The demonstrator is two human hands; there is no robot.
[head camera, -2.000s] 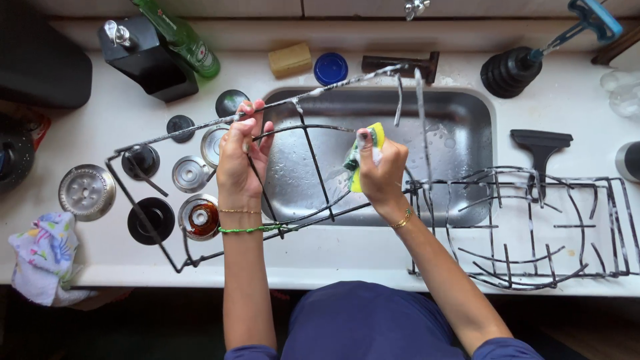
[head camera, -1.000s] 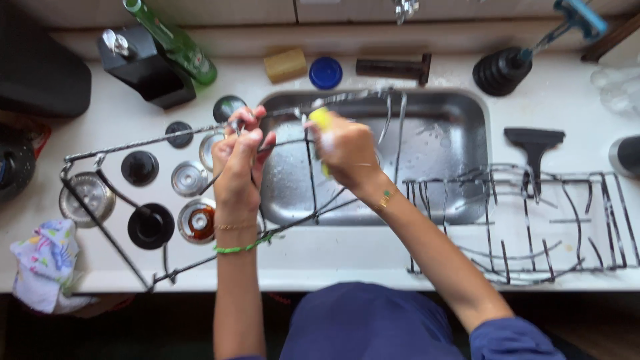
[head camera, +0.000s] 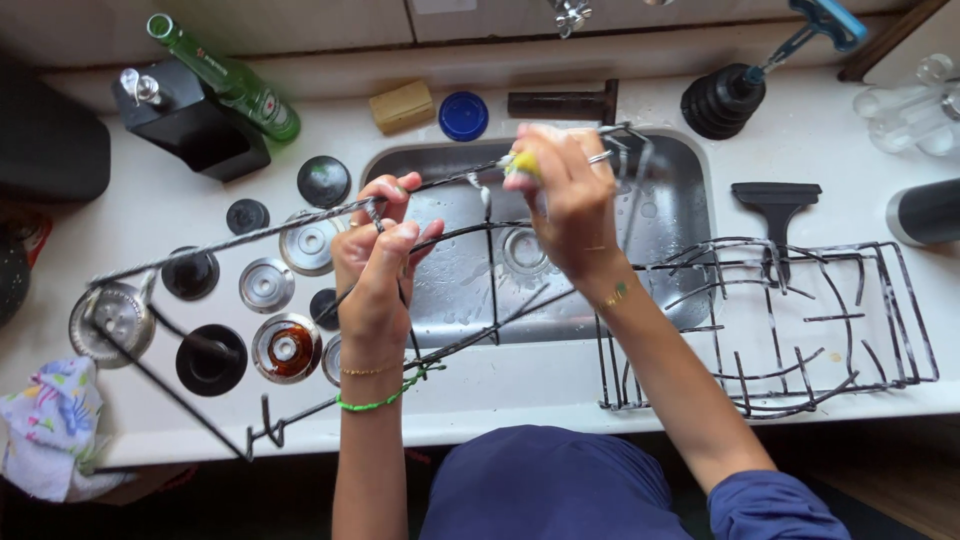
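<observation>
A black wire stove grate [head camera: 491, 281], soapy along its upper bar, is held up over the steel sink [head camera: 679, 225] and the counter to its left. My left hand [head camera: 379, 266] grips the grate's rods near its middle, fingers curled around them. My right hand [head camera: 566, 195] is closed on a yellow sponge [head camera: 525, 163], mostly hidden by the fingers, which touches the upper bar right of my left hand. White foam clings to the bar by the sponge. Below the grate's left part lie burner caps [head camera: 211, 360] and metal burner parts [head camera: 286, 347].
More stove grates [head camera: 780, 322] lie to the right, by a black squeegee [head camera: 778, 196]. Behind the sink are a soap bar [head camera: 403, 107], a blue lid [head camera: 463, 116] and a black plunger-like tool [head camera: 724, 101]. A green bottle [head camera: 259, 105], black dispenser [head camera: 195, 116] and cloth [head camera: 52, 427] are left.
My right hand with the sponge has moved up to the grate's upper bar from lower down, where it was two seconds ago. My left hand still holds the grate.
</observation>
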